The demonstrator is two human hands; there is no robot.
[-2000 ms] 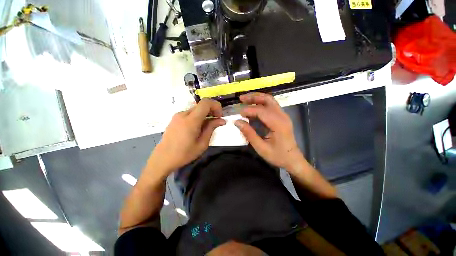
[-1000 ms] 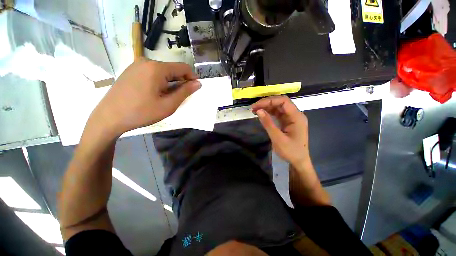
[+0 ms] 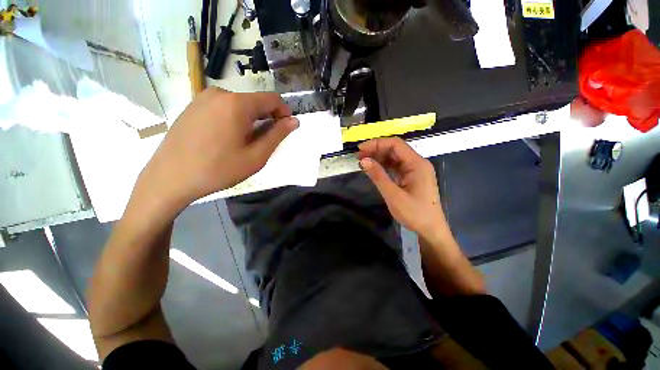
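Note:
My left hand pinches a white panel between thumb and fingers. The panel lies at the front of the sewing machine, its right end near the needle area and over the left end of the yellow strip. Its lower edge reaches the table's front edge. My right hand is just right of the panel, fingers curled, thumb near the index fingertip. Whether it holds a thread or anything thin cannot be told. The left palm hides part of the panel.
A wooden-handled tool and a black-handled screwdriver lie left of the machine. Clear plastic and white material cover the table's left side. A white strip lies on the black bed. A red plastic bag is at the far right.
Since the oldest frame, the small white piece between both hands is gone from view. My left hand moved left and up and holds the panel at the machine. Over the last second both hands barely moved.

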